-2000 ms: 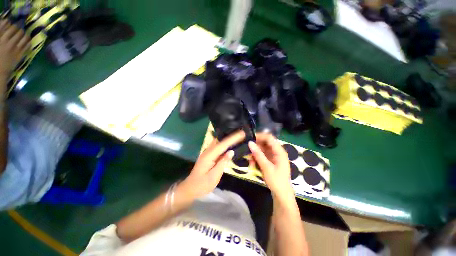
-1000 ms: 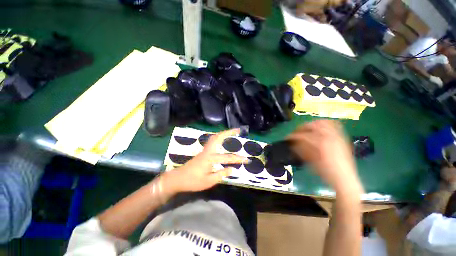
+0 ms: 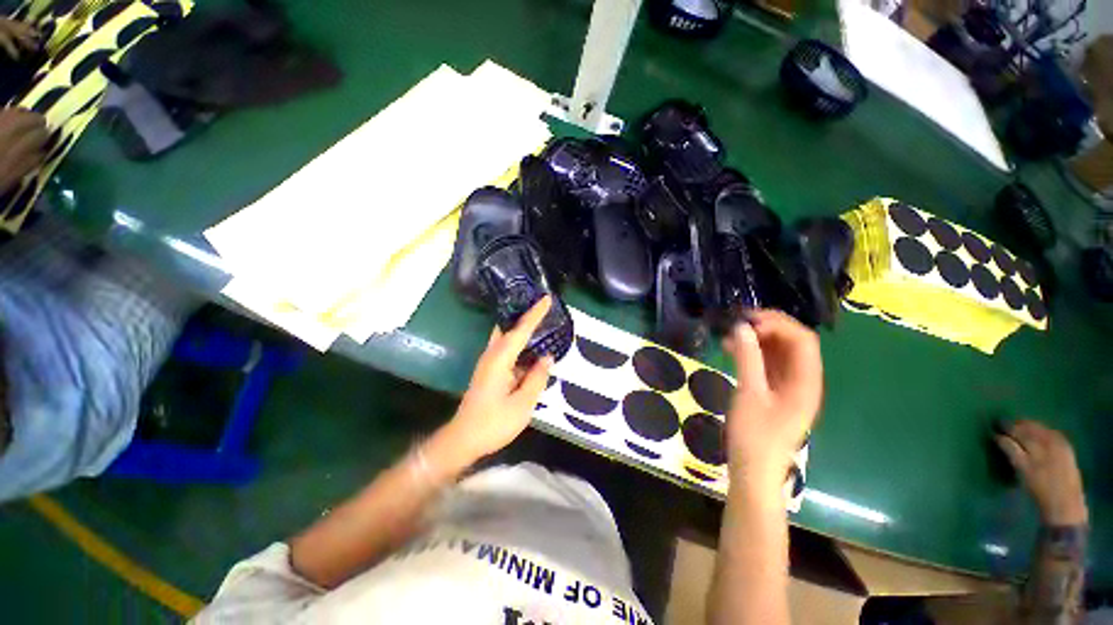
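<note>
My left hand [image 3: 494,397] holds a glossy black plastic housing [image 3: 522,293] at its fingertips, over the left end of the pad sheet. The white pad sheet [image 3: 690,385] lies at the bench's front edge, with rows of black circles and part-circles. My right hand [image 3: 775,385] is over its right part, with thumb and finger close together. Something dark is at these fingertips, but I cannot tell whether it is held. A heap of black housings [image 3: 623,250] lies just behind the sheet.
White backing sheets [image 3: 354,195] are fanned at left. A pad-sheet stack [image 3: 946,263] with yellow edges is at right. A white upright [image 3: 604,61] stands behind the heap. Another person's hand [image 3: 1044,464] touches a dark thing at far right. A cardboard box [image 3: 702,580] is below the bench.
My left hand has left the sheet's circles and now holds a housing. My right hand has moved off the dark part it had at the sheet's right end. Another person's hand has appeared at right.
</note>
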